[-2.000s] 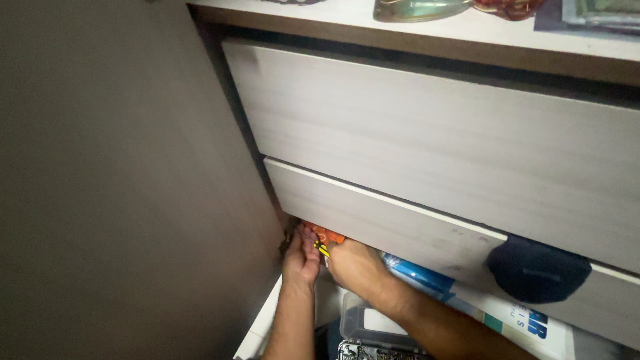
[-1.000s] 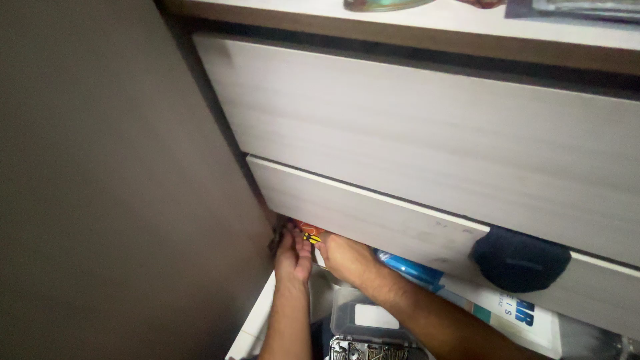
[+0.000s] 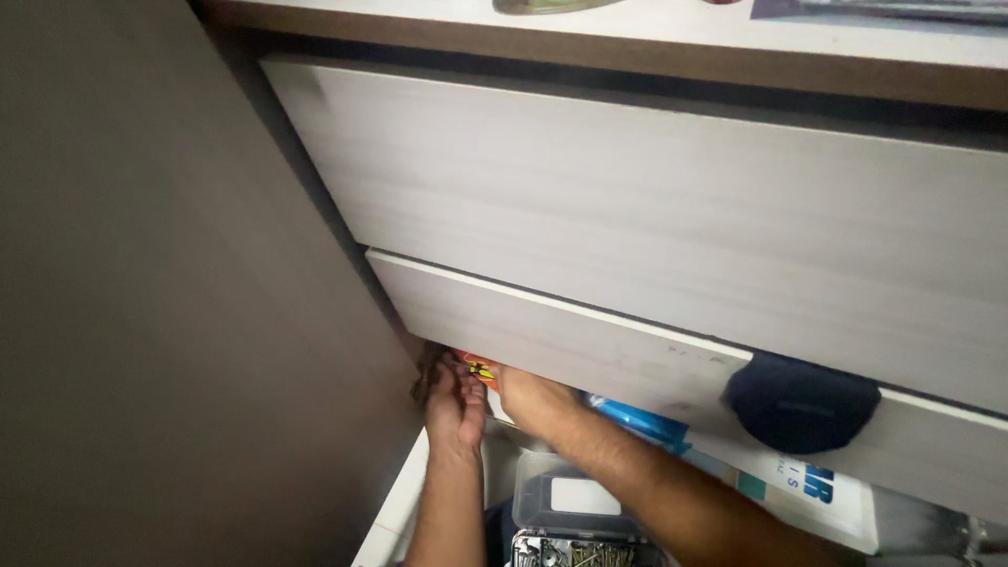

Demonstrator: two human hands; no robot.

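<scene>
Below the lower drawer front (image 3: 551, 331), at the cabinet's left corner, both hands work close together. My left hand (image 3: 455, 394) is raised with its palm toward the view, its fingertips up in the shadow under the drawer; what they touch is hidden. Just right of it, my right hand (image 3: 524, 398) is closed around a yellow and black tool handle (image 3: 480, 370), perhaps a screwdriver's. The tool's far end cannot be made out. An orange item with printing (image 3: 490, 383) shows behind the handle.
A clear plastic organizer box (image 3: 579, 543) with screws stands open below the forearms. Blue plastic packaging (image 3: 642, 421) and a white printed package (image 3: 850, 504) lie under the drawer. A dark cloth (image 3: 803, 402) hangs over the drawer's edge. A tall panel (image 3: 197, 315) borders the left.
Both hands stay at the same corner under the drawer. The yellow and black handle has changed its angle slightly. More of the screw box has come into view than two seconds ago.
</scene>
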